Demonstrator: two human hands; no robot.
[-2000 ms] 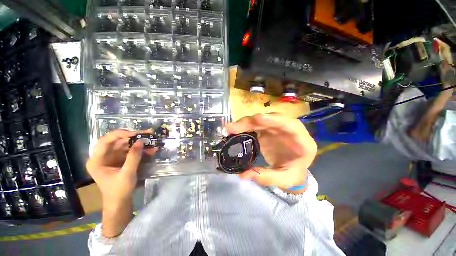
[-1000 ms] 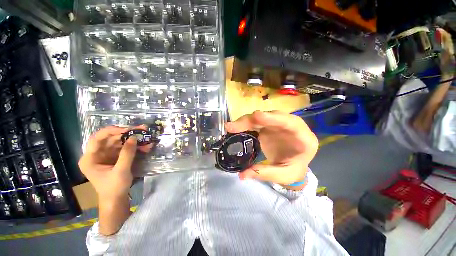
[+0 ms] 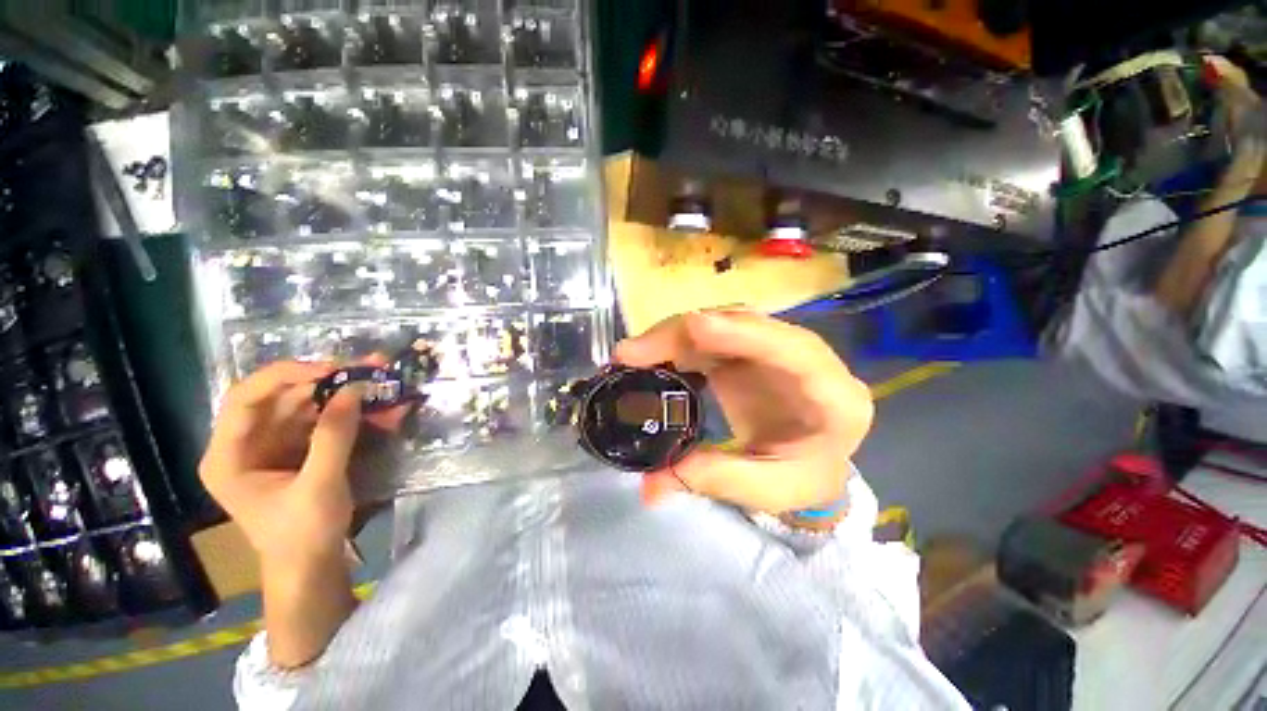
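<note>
My right hand (image 3: 771,410) holds a round black housing (image 3: 639,420) by its edge between thumb and fingers, its face with a small silvery rectangle turned to the camera. My left hand (image 3: 285,452) pinches a small dark insert (image 3: 359,389) between thumb and fingers; part of it is hidden by the thumb. The two parts are apart. Both hands are over the near end of the clear blister tray (image 3: 403,238), which holds dark parts and gold and silver specks under strong glare.
The black blister tray (image 3: 86,417) lies at left, a white label card (image 3: 139,174) beside it. The black machine (image 3: 834,139) with an orange block (image 3: 959,25) and a red button (image 3: 787,239) stands at right. Red containers (image 3: 1153,535) and another person's arm (image 3: 1206,264) are further right.
The trays and both hands have shifted slightly left in view. The housing has turned a little, its centre now looking darker. Both hands keep their holds.
</note>
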